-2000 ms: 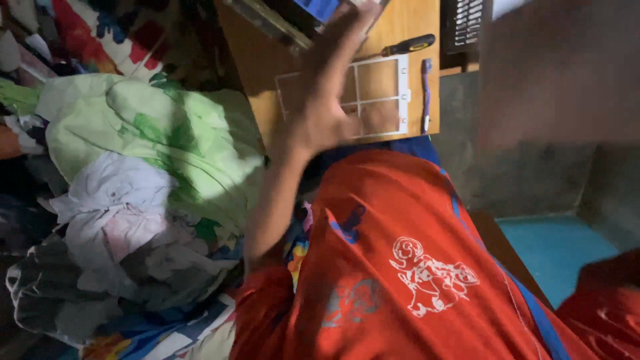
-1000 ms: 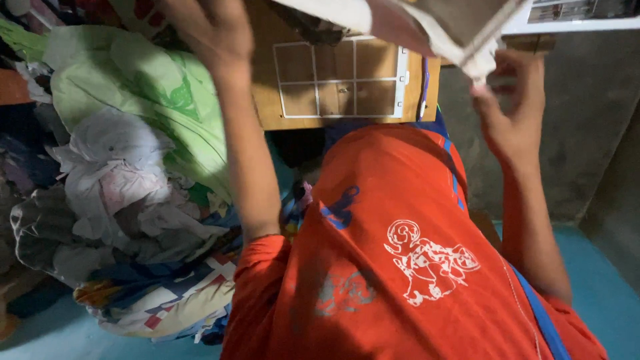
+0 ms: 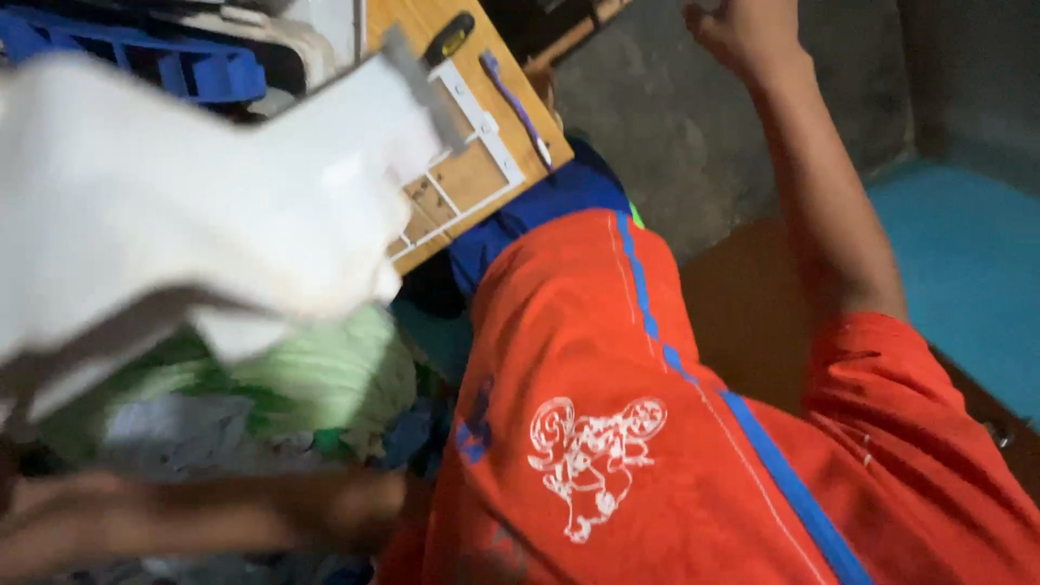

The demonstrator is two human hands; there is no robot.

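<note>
A large white plastic panel (image 3: 244, 187), blurred, spans the upper left over part of the wooden table. My left forearm reaches to the left edge below the panel; the hand is mostly out of frame, so its hold cannot be told. My right hand (image 3: 743, 28) is raised at the top, right of the table, only partly in view, with no object visible in it. Under the panel's right end lies a white grid frame (image 3: 508, 162) on the table. Beside it are a purple toothbrush (image 3: 517, 106) and a screwdriver with a black and yellow handle (image 3: 449, 39).
The wooden table's corner (image 3: 556, 150) points toward my red shirt. A blue plastic part (image 3: 219, 75) sits at the upper left. Green and pale cloths (image 3: 325, 382) are heaped below the panel. A grey wall (image 3: 674, 106) stands right of the table, with a blue surface (image 3: 959, 268) beyond.
The white panel, at the top one second ago, now spans the left side. My right hand, at its edge then, is now apart from it. The view has turned strongly.
</note>
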